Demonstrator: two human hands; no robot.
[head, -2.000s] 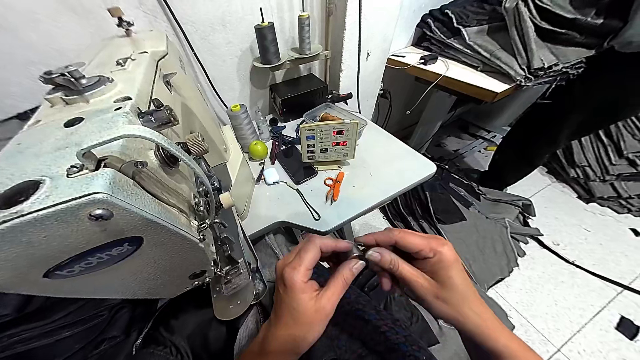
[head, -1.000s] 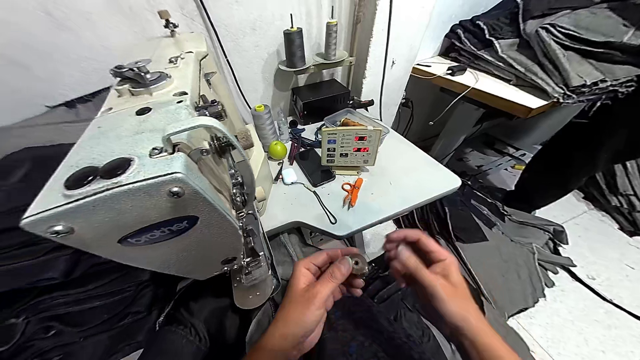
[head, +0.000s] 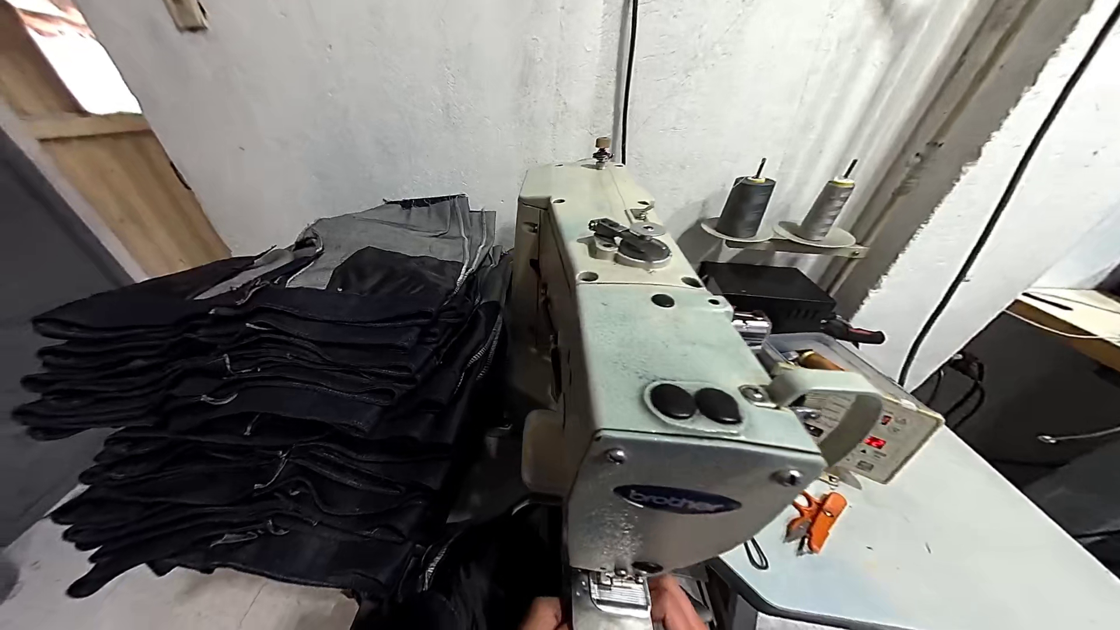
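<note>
The head of a white Brother industrial sewing machine (head: pixel 691 472) fills the middle of the view. Below it, at the bottom edge, my left hand (head: pixel 544 614) shows just left of the machine's presser area, and my right hand (head: pixel 675 605) lies just right of it. Only small parts of both hands are visible; the machine and the frame edge hide the fingers, so what they touch or hold cannot be seen. Dark fabric (head: pixel 499 569) lies beside my left hand. Orange thread snips (head: pixel 815 522) rest on the white table (head: pixel 945 534) at the right.
A tall pile of folded dark denim pieces (head: pixel 289 350) stands left of the machine. Behind the table are two thread cones (head: pixel 746 207) on a stand, a black box (head: pixel 770 296), a plastic tray (head: pixel 787 344) and a control panel (head: pixel 901 437). Cables run down the wall.
The view has swung left, bringing in the denim pile. My hands, earlier in front of the table with a small round metal part, are now low beside the machine head, mostly hidden.
</note>
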